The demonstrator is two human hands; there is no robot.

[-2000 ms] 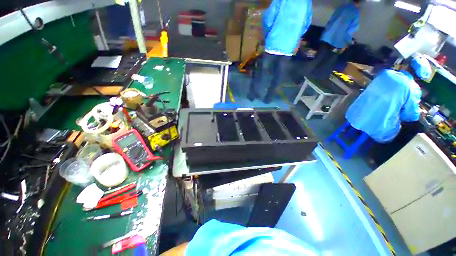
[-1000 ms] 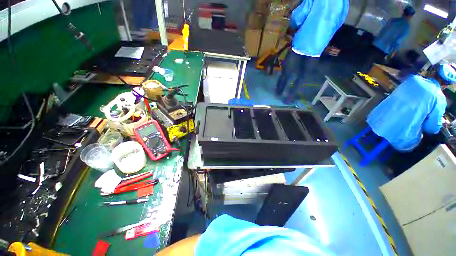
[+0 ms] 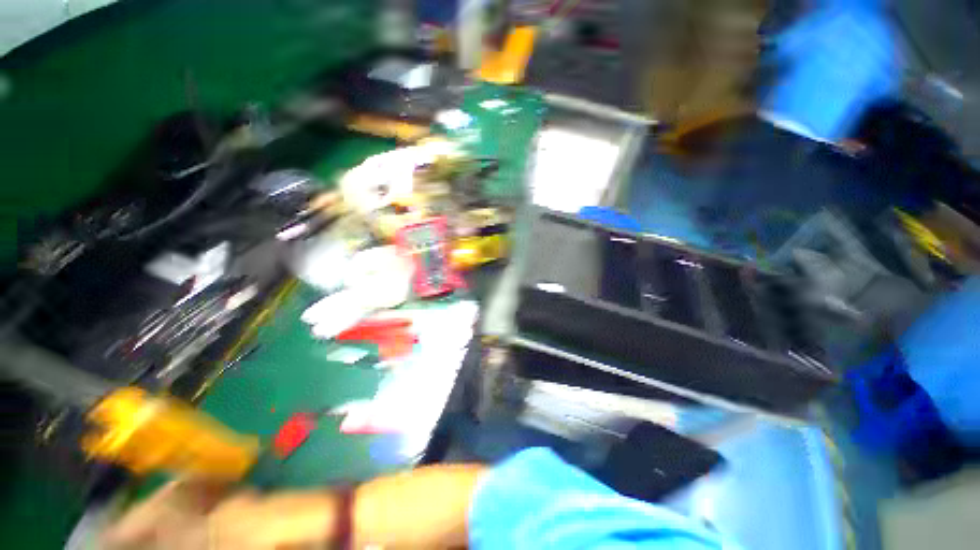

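Note:
The picture is strongly blurred. My right hand is at the lower left, at the end of a bare forearm and light blue sleeve. It lies just below the thick yellow-orange handle of the electric screwdriver and seems to overlap its lower edge. The blur hides whether the fingers close on it. The screwdriver lies slanted in the view, its other end towards the left edge. My left hand is not in view.
The green bench holds a red multimeter, red-handled tools, pale cups and a red piece. A dark mat with shiny parts is left. A black slotted tray stands right. People in blue are beyond.
The view has swung left, so the bench things sit further right. My right forearm and hand have come into view at the lower left. More of the yellow screwdriver shows.

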